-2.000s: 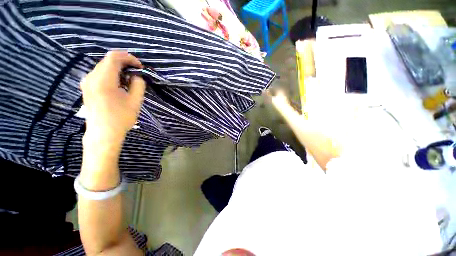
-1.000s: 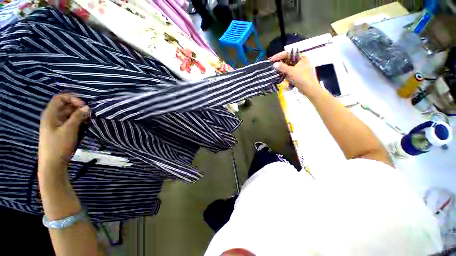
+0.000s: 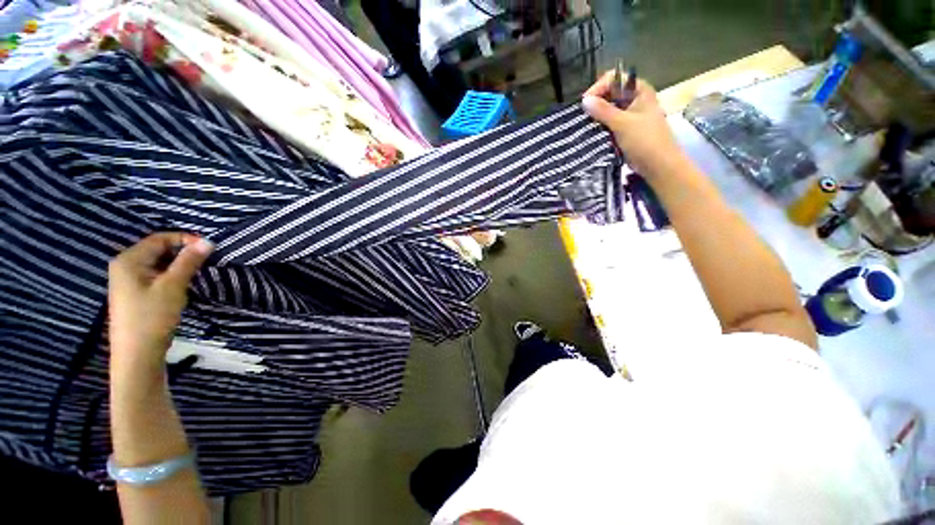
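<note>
A navy-and-white striped garment (image 3: 62,236) hangs at the left. Its sleeve (image 3: 410,190) is stretched taut between my hands, rising to the right. My left hand (image 3: 154,287) pinches the sleeve near the garment's body. My right hand (image 3: 634,118) pinches the sleeve's cuff end, with the opening hanging below the fingers. Dark pointed snips (image 3: 623,82) stick up from my right hand. A white tag (image 3: 217,356) lies against the garment below my left hand. Black bands cross the garment, partly behind my left arm.
Cream floral (image 3: 277,92) and pink garments (image 3: 333,56) hang behind. A blue plastic stool (image 3: 477,113) stands beyond the sleeve. At right, a white table (image 3: 656,297) holds a plastic-wrapped packet (image 3: 754,144), a blue-and-white bottle (image 3: 856,297) and a black phone, partly hidden by my right arm.
My right hand has come to the cuff end and pulled the sleeve out, then moved up and right. My left hand has moved from mid-garment to the upper sleeve.
</note>
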